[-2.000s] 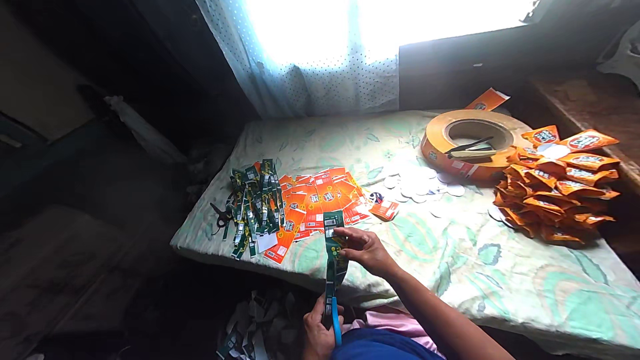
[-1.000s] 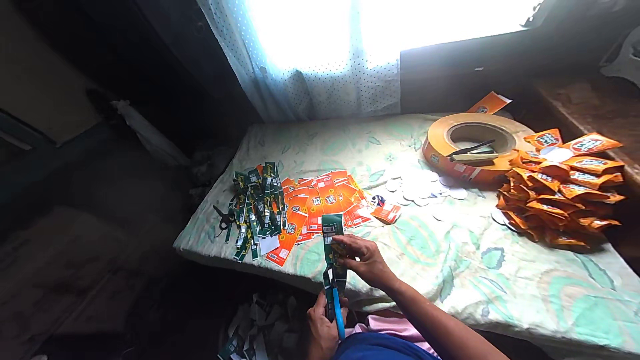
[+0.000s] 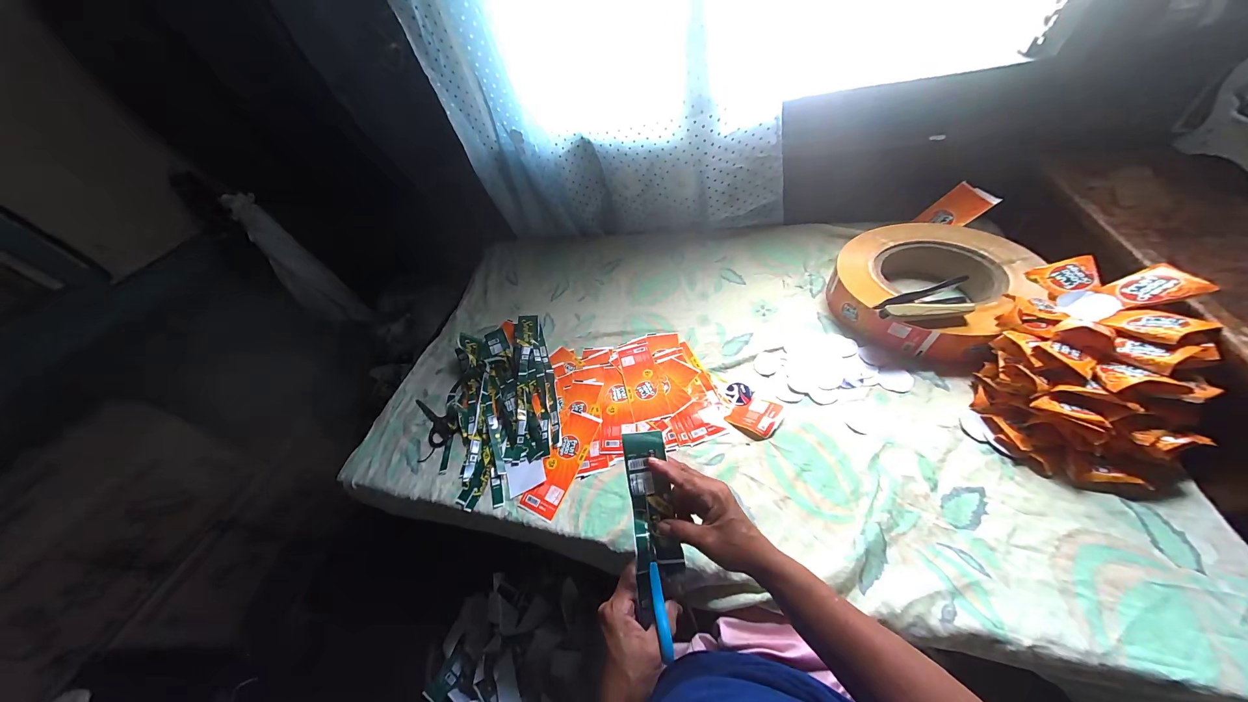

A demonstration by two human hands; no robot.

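Note:
My right hand (image 3: pixel 707 517) pinches a dark green printed packaging strip (image 3: pixel 641 453) between thumb and fingers, just past the near table edge. Below it, my left hand (image 3: pixel 636 624) is closed around blue-handled scissors (image 3: pixel 661 614); their blades lie along the strip, whose lower part reaches down to this hand. A heap of green strips (image 3: pixel 526 390) lies on the left of the table beside spread orange printed wrappers (image 3: pixel 624 390). Folded orange wrapper pieces (image 3: pixel 1102 390) form a stacked bundle at the right.
A wide orange roll (image 3: pixel 858 283) holds a dark slender tool (image 3: pixel 926 292) in its core. White discs (image 3: pixel 819 366) lie scattered mid-table. Black scissors (image 3: pixel 439 426) rest at the left edge of the cloth-covered table (image 3: pixel 760 517). Cut scraps (image 3: pixel 497 624) are heaped below.

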